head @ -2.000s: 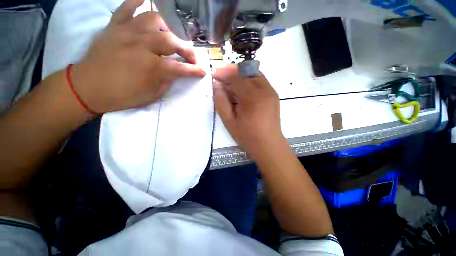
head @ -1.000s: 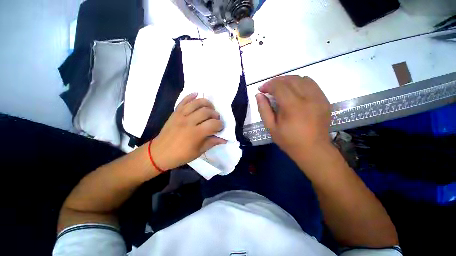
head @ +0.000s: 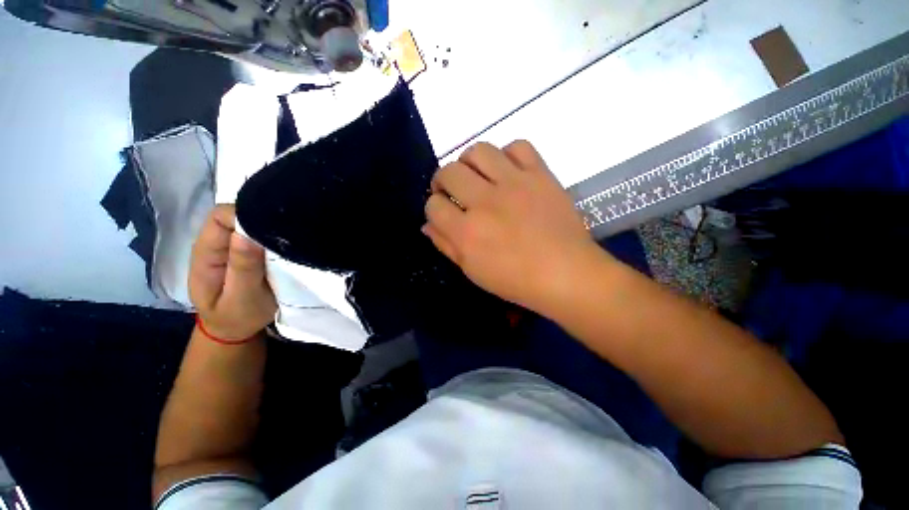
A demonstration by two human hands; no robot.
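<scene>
A dark fabric panel (head: 334, 184) lies over white pocket cloth (head: 317, 311) in front of the sewing machine head (head: 269, 25). My left hand (head: 231, 274) pinches the white cloth beside the panel's curved left edge. My right hand (head: 503, 219) is at the panel's right edge with its fingers curled; whether it grips the cloth cannot be told. The panel's upper corner lies just below the needle area, near a small metal plate (head: 407, 56). The needle itself is not clearly visible.
Part-sewn black and white pieces (head: 174, 189) lie at the left on the white table. A measuring tape (head: 748, 149) runs along the front edge. A small brown patch (head: 779, 57) is on the table. Dark cloth (head: 90, 398) is at lower left.
The dark panel now shows on top where white cloth lay before. My left hand has moved left to the cloth's edge, and my right hand has come to the panel. The camera view has shifted.
</scene>
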